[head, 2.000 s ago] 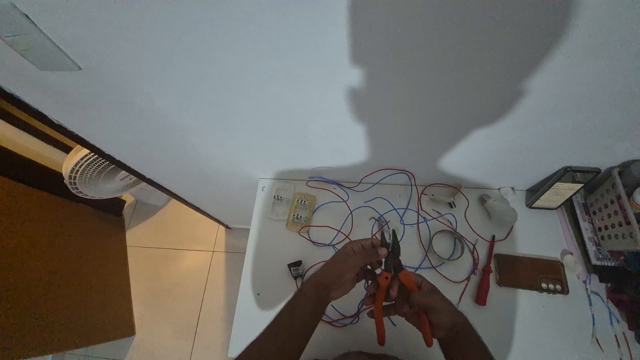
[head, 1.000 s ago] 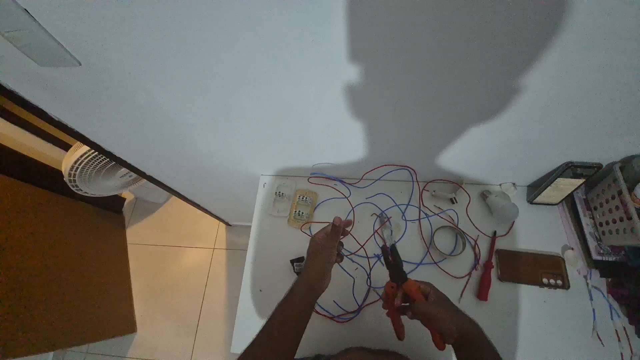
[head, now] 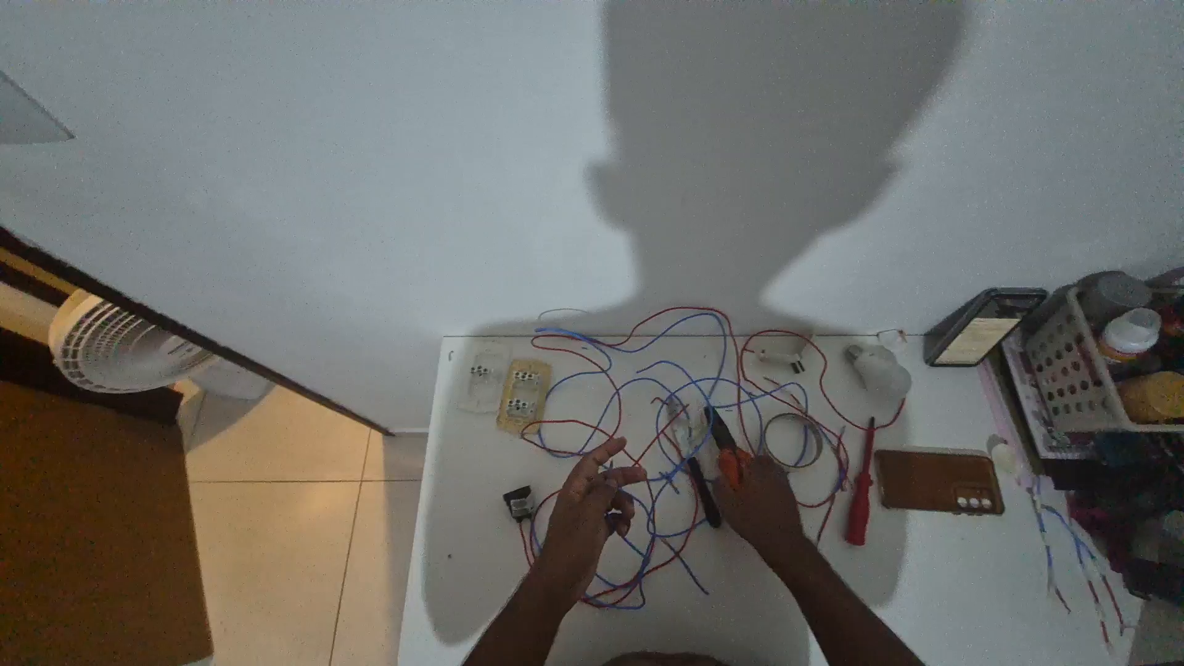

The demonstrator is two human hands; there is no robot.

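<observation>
Over the white table, my left hand hovers with fingers apart beside tangled red and blue wires; no object shows in it. My right hand is around the orange handles of pliers, whose dark jaws point up and away over the wires. A black-handled tool lies between the hands. Left of the wires are a yellowish socket module and a clear one. A small black component with red and blue wires is left of my left hand. A roll of tape lies right of the pliers.
On the right are a red screwdriver, a light bulb, a brown-cased phone, a propped phone and a perforated basket with bottles. More wires lie far right. A wall rises behind the table; a fan stands left.
Two seconds ago both hands were together at the pliers; my left hand has since moved left, off them. The pliers, in my right hand, now lie lower among the wires, their handles mostly covered.
</observation>
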